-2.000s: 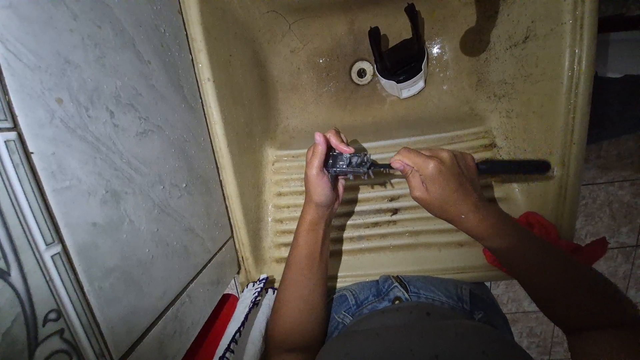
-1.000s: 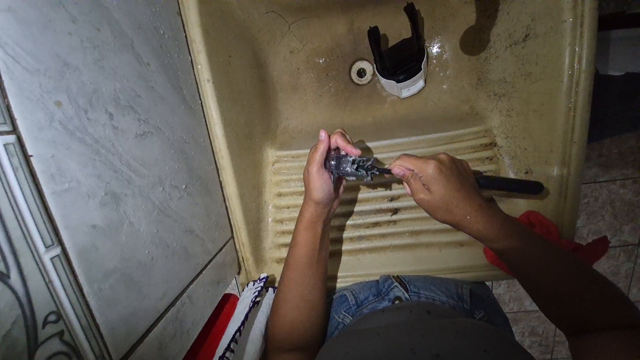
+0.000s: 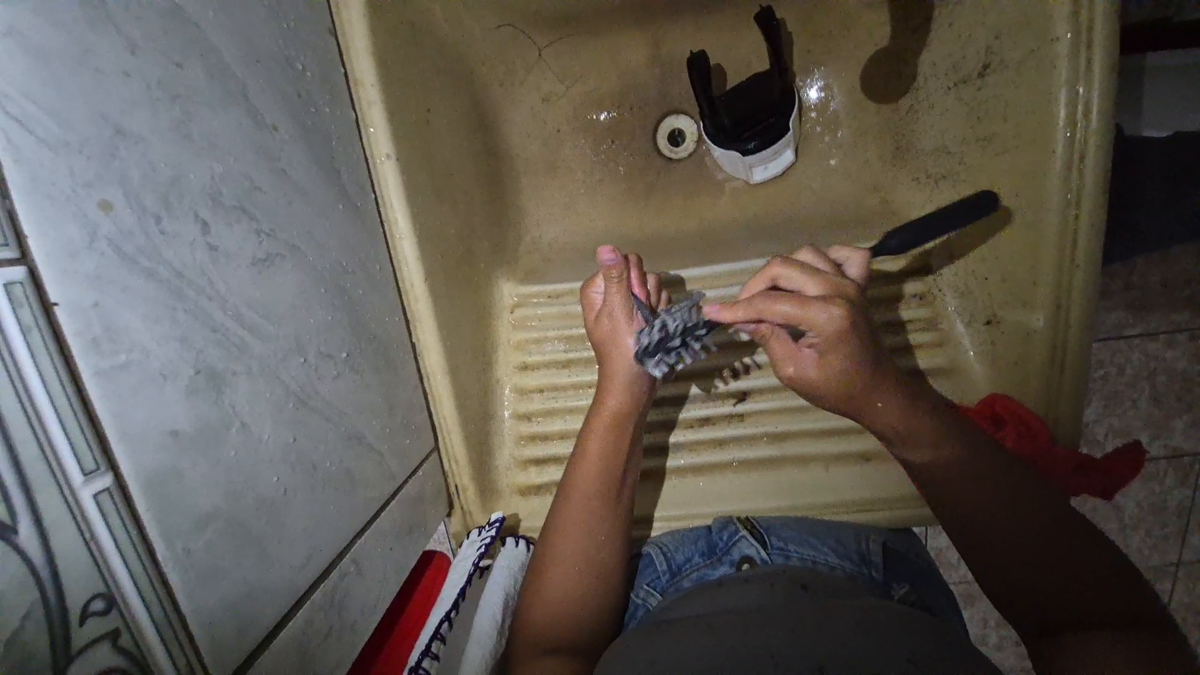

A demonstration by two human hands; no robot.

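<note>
In the head view my right hand [image 3: 816, 323] grips the shaft of a long-handled brush [image 3: 670, 337]. Its grey bristled head points left and down, and its black handle rises to the right past my hand. My left hand [image 3: 621, 314] is just behind the bristles, thumb up, with a small dark piece showing between thumb and fingers; what that piece is, I cannot tell. Both hands are above the ribbed washboard slope [image 3: 562, 422] of a beige laundry sink.
A black and white plastic part [image 3: 755, 131] with two prongs lies in the basin beside the drain [image 3: 677, 136]. Red cloth [image 3: 1041, 445] hangs over the sink's right front edge. White and red cloths [image 3: 492, 600] are at the lower left, by the tiled wall [image 3: 206, 234].
The brush head has come out from the left hand's grasp and now tilts down-left, while its handle end has swung upward. The pronged part has stayed where it was.
</note>
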